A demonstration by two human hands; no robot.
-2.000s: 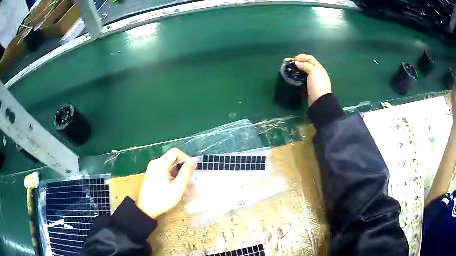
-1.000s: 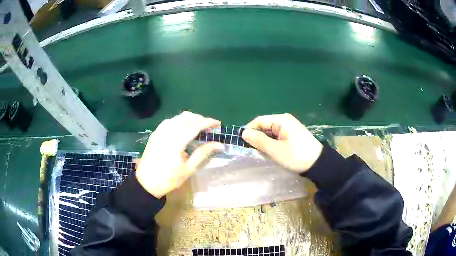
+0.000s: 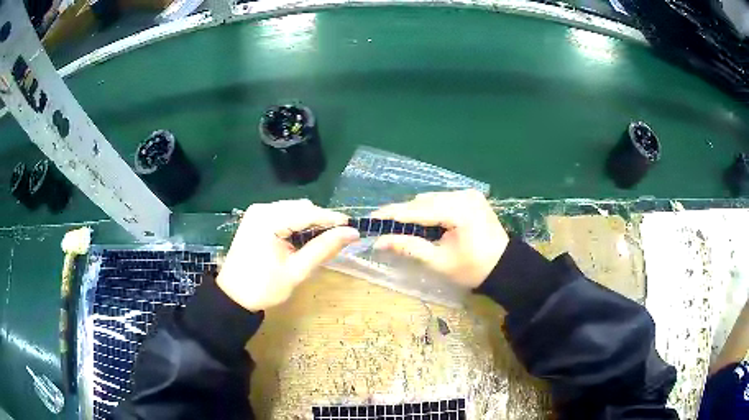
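Note:
My left hand (image 3: 278, 252) and my right hand (image 3: 448, 244) both pinch a narrow strip of the black pad sheet (image 3: 386, 227) between thumb and fingers. The strip runs from one hand to the other at the bench edge. Its translucent release liner (image 3: 394, 275) hangs below and shows above the hands, over the green belt. Whether a single pad is between my fingers cannot be told. Black cylindrical housings stand on the belt, one (image 3: 291, 141) just beyond my left hand and one (image 3: 633, 154) at the right.
Another housing (image 3: 167, 166) stands beside the metal upright (image 3: 78, 139). Spare pad sheets (image 3: 131, 312) lie at left beside a hammer (image 3: 72, 287). Another pad strip (image 3: 390, 410) lies on the cardboard mat (image 3: 353, 344). A white spotted sheet (image 3: 677, 303) and a person's arm are at right.
My right hand has left the housing it held and come to the strip. Both hands have lifted and tilted the strip and liner. Housings stand at different places on the belt.

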